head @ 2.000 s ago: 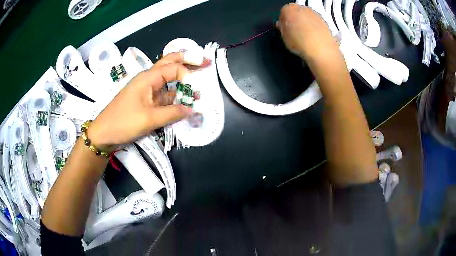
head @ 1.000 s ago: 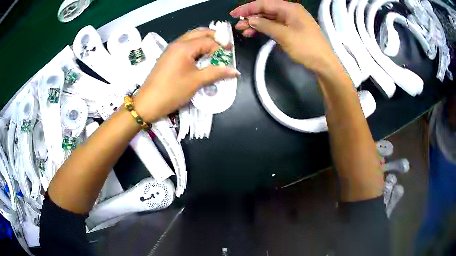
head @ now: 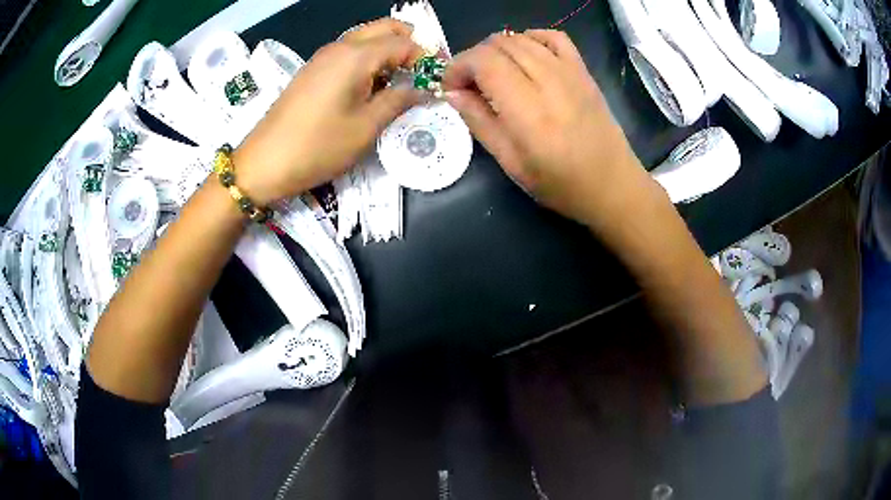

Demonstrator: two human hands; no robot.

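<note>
A small green circuit board [head: 428, 72] is pinched between the fingertips of my left hand [head: 327, 117], above a white housing half [head: 424, 146] with a round head. My right hand [head: 547, 122] has its thumb and fingertips closed at the board's right edge, on something tiny that I cannot make out. A thin red lead wire [head: 572, 14] shows above my right hand. A white wired arm [head: 699, 164] lies partly behind my right wrist, its rounded end showing.
Stacked white shells with green boards [head: 93, 181] spread on the left. A vented shell [head: 313, 356] lies at the lower left. Curved white arms [head: 752, 83] lie at the upper right. White pieces [head: 782, 293] sit below the bench edge at right. A shell [head: 93, 44] lies on the green belt.
My right hand has come left and down to the board in my left hand. The board has moved up in view. The loose C-shaped arm is now mostly hidden by my right hand and forearm.
</note>
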